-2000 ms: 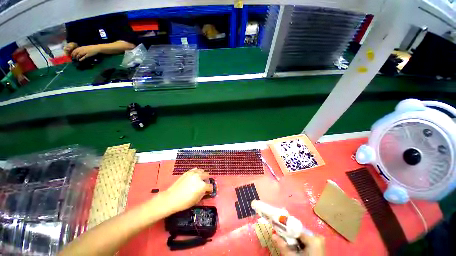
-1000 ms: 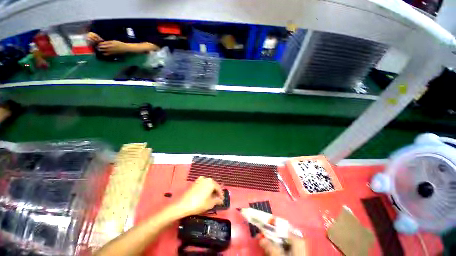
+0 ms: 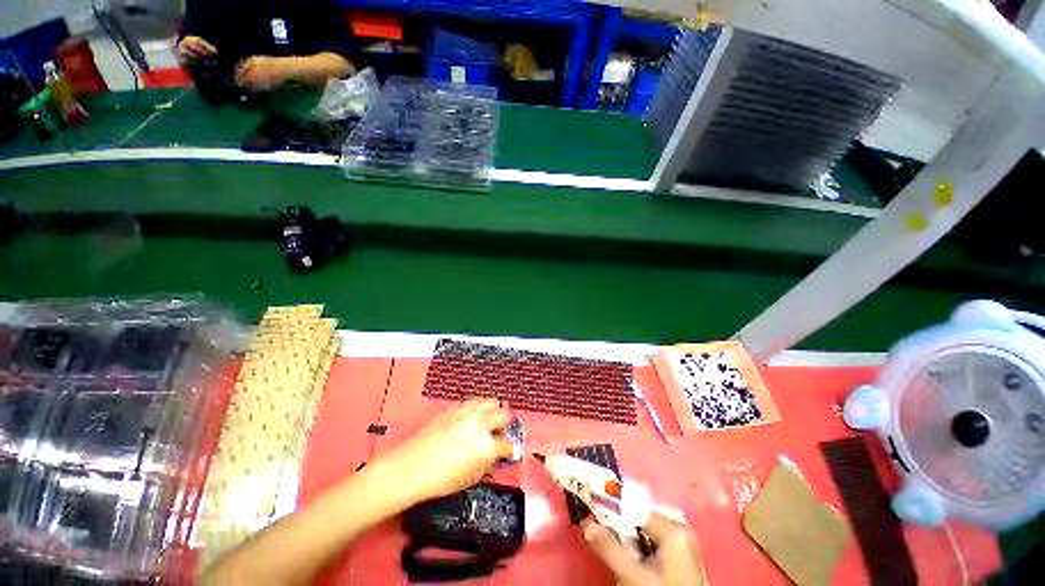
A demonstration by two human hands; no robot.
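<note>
My left hand (image 3: 468,446) holds a small dark panel (image 3: 515,442) on the red mat, its fingers over the panel's left side. My right hand (image 3: 651,554) grips a white hot glue gun (image 3: 596,488) with an orange-red detail. The gun's dark tip points left, close to the panel; whether they touch I cannot tell. A black device body (image 3: 468,517) lies open side up just below my left hand, with a black strap-like part at its lower edge. Black foam strips (image 3: 592,460) lie behind the glue gun, partly hidden by it.
Perforated sheet (image 3: 529,382) at the mat's back; small-parts box (image 3: 719,387) and white stick (image 3: 655,413) right of it. Tan card (image 3: 795,525), dark strip (image 3: 867,511) and fan (image 3: 969,426) at right. Yellow-tan sheets (image 3: 272,424) and blister tray (image 3: 97,435) at left. Black unit (image 3: 307,238) on green belt. Person across.
The glue gun has moved left from over the foam strips, and its tip is now beside the panel in my left hand. The camera view has also shifted.
</note>
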